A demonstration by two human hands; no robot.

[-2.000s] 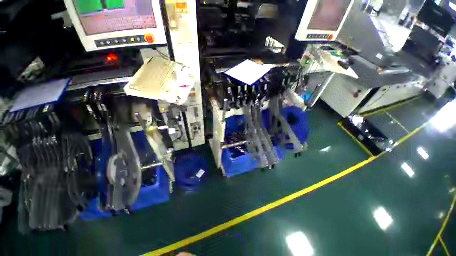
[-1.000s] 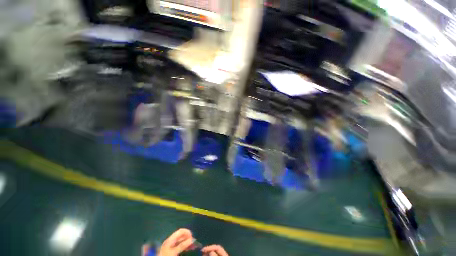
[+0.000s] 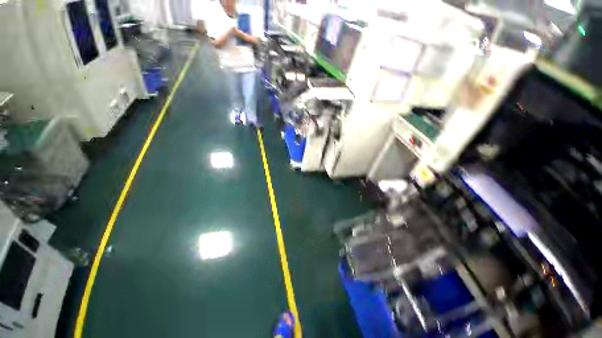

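Neither of my hands is in the picture. Nearest in front of me, at the lower right, a row of dark tape feeders (image 3: 396, 244) sits at a machine front, blurred. A blue bin (image 3: 366, 300) stands below them. A pale document sheet (image 3: 498, 198) lies on the feeder bank at the right. A blue shoe (image 3: 284, 326) shows at the bottom edge beside the yellow line.
A green floor aisle (image 3: 191, 191) runs ahead between two yellow lines. A person (image 3: 239, 59) in a white top and light blue trousers stands farther up, arms bent. White machines (image 3: 99, 72) line the left; more machines (image 3: 376, 72) with feeders line the right.
The view has swung left from the machine fronts to look along the aisle. The hands seen at the bottom edge a second ago are out of the picture. The person has come into view.
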